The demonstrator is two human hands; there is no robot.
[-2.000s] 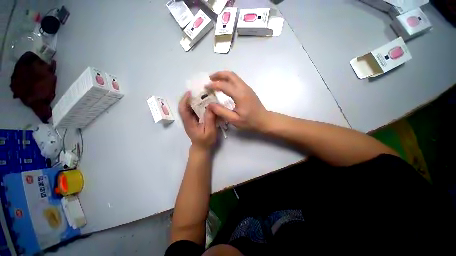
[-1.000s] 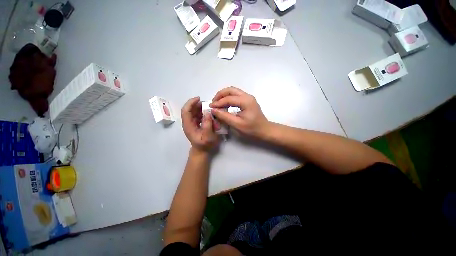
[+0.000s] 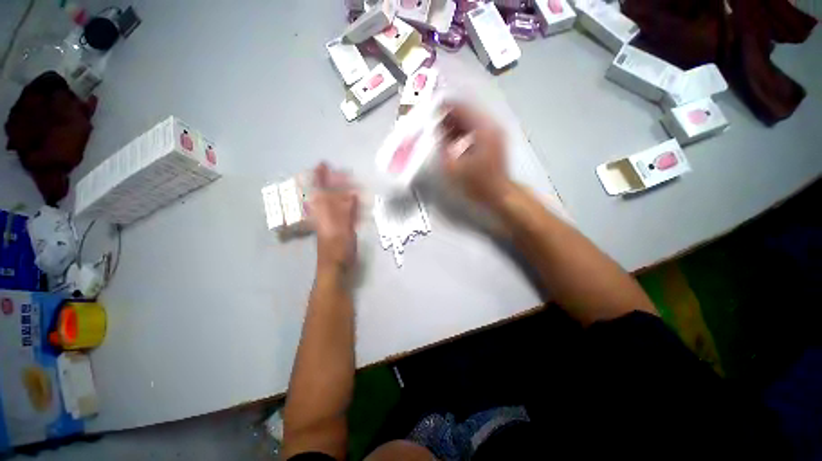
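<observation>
My right hand [image 3: 476, 153], blurred by motion, holds a white carton [image 3: 406, 149] with a pink oval picture, tilted above the table. My left hand [image 3: 333, 214], also blurred, is at the right side of two small white cartons [image 3: 285, 205] standing side by side; the blur hides whether its fingers grip one. A loose pile of thin white sticks [image 3: 401, 221] lies between my hands.
A slanting carton row [image 3: 144, 176] stands left. Mixed cartons and purple bottles [image 3: 449, 36] lie at the far side. An open carton [image 3: 644, 169] and dark red cloth [image 3: 744, 45] are right. Yellow tape [image 3: 83, 325] is at the left edge.
My hands have moved apart, uncovering the sticks. A second carton now stands beside the single one on the left. My right hand has moved up and right and now holds a carton.
</observation>
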